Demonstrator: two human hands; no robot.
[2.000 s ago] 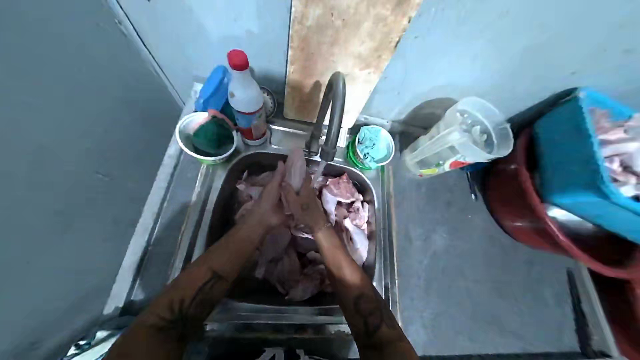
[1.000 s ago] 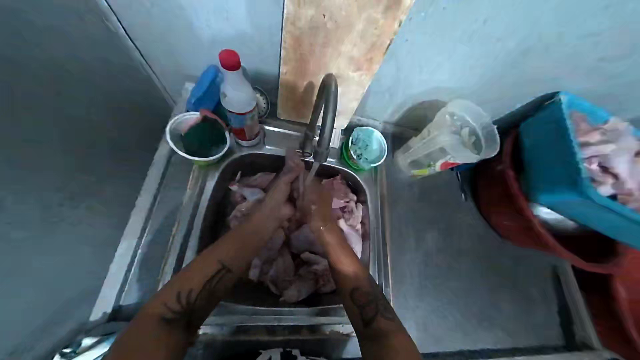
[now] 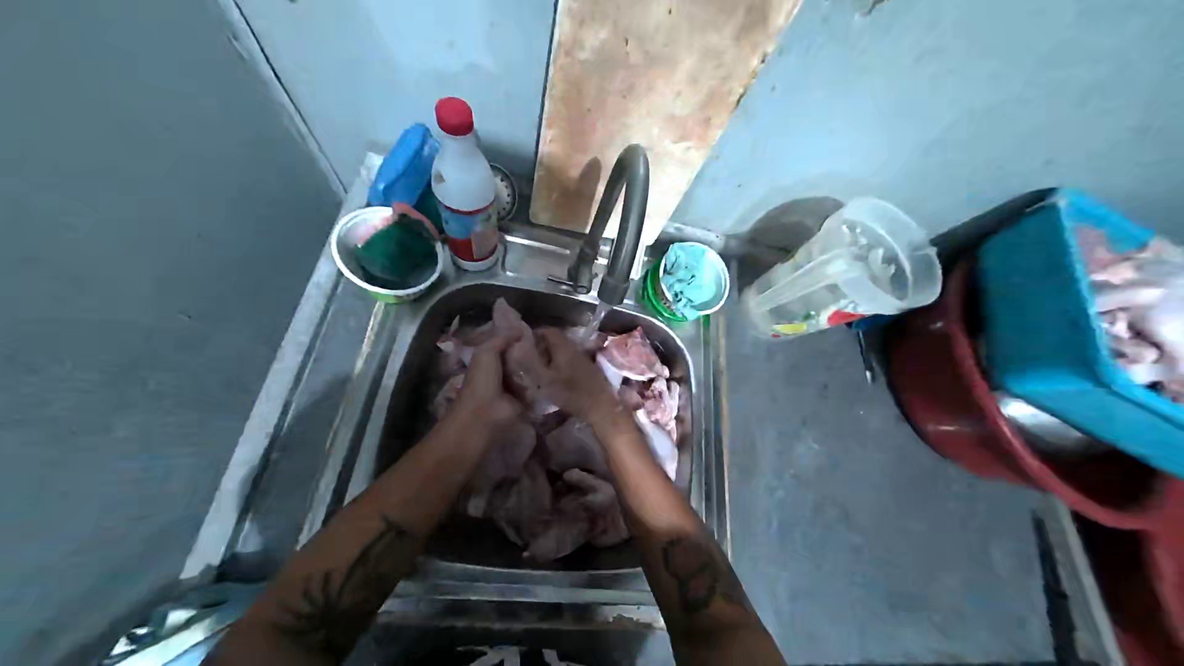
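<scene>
My left hand (image 3: 488, 384) and my right hand (image 3: 569, 375) are close together over a steel sink (image 3: 407, 573), with a piece of raw chicken (image 3: 520, 347) held between them. Many more raw chicken pieces (image 3: 555, 518) fill the basin below and around my hands. Water runs from the curved grey faucet (image 3: 629, 213) just to the right of the held piece. My fingers partly hide that piece.
Left of the faucet are a bowl with a green scouring pad (image 3: 398, 250) and a red-capped plastic bottle (image 3: 465, 194). To its right stand a small tub with a light-blue cloth (image 3: 689, 282), a clear pitcher (image 3: 842, 273), a red basin (image 3: 943, 370) and a blue crate (image 3: 1036, 296) of raw meat.
My hands were closer together under the faucet one second ago; now they are somewhat apart, with the chicken piece showing between them.
</scene>
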